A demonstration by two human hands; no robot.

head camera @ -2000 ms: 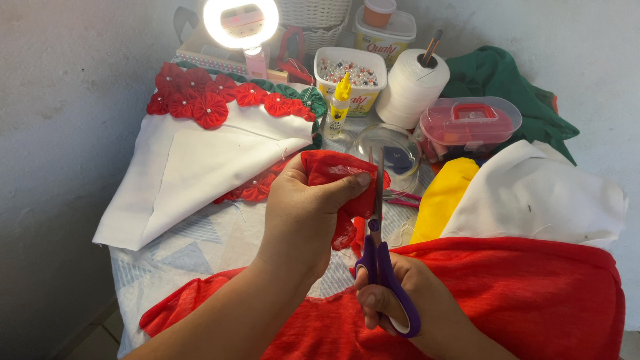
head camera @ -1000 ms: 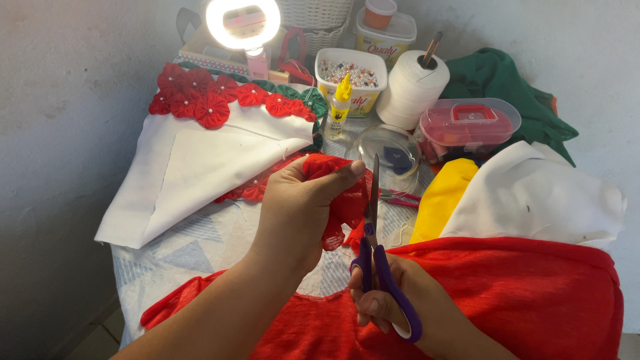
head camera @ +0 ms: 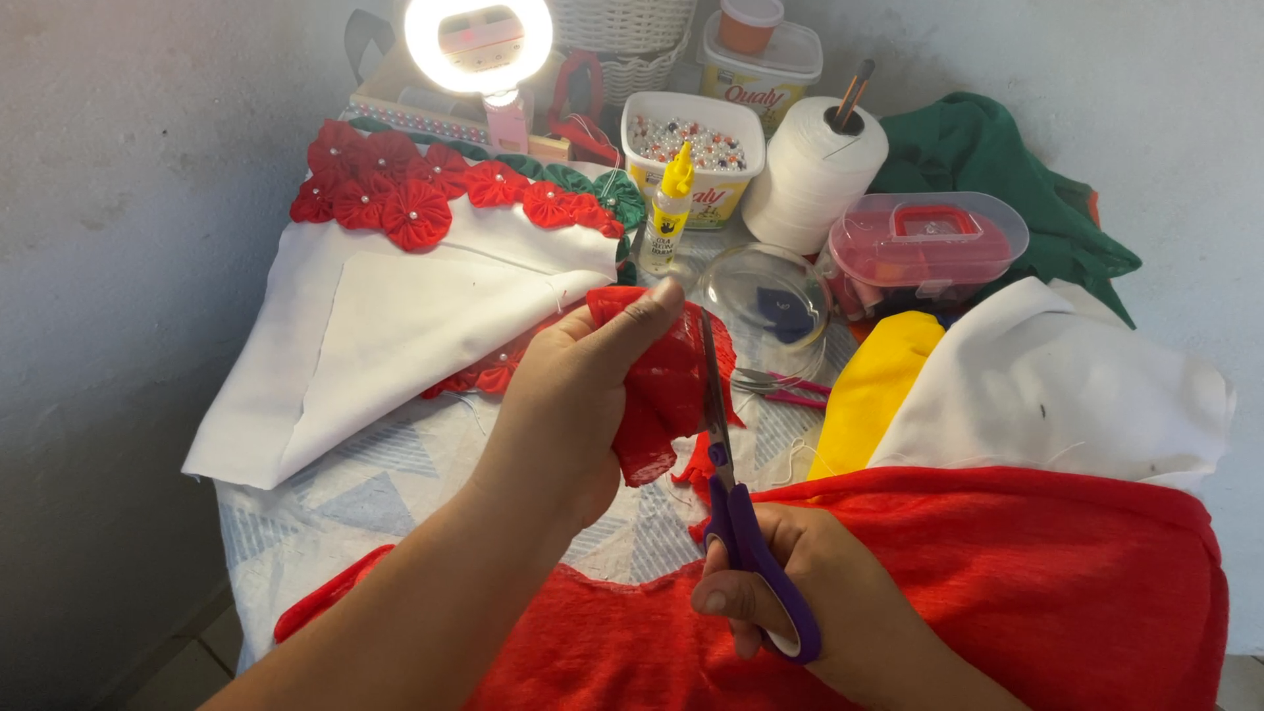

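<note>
Between its thumb and fingers my left hand (head camera: 583, 395) holds a piece of thin red fabric (head camera: 657, 395) above the table. My right hand (head camera: 790, 592) grips purple-handled scissors (head camera: 750, 553), blades pointing up. The blades lie at the right part of the red piece, with fabric on both sides of them. A small red scrap (head camera: 699, 464) is below the piece, beside the blades. A large red cloth (head camera: 987, 563) spreads under my right hand and forearms. To the left lies white fabric (head camera: 395, 346) trimmed with red fabric rosettes (head camera: 415, 212) with pearl beads.
Behind my hands stand a glue bottle (head camera: 666, 217), a tub of beads (head camera: 691, 148), a white thread cone (head camera: 815, 173) and a lit ring lamp (head camera: 479, 44). Farther right are a clear round lid (head camera: 768, 296), pink-handled snips (head camera: 785, 388), a plastic box (head camera: 928, 247), and yellow (head camera: 874, 385), white (head camera: 1066, 385) and green fabric (head camera: 987, 148).
The red piece has been turned in my left hand, and its right part now extends past the scissor blades. My left thumb has shifted from its position two seconds ago.
</note>
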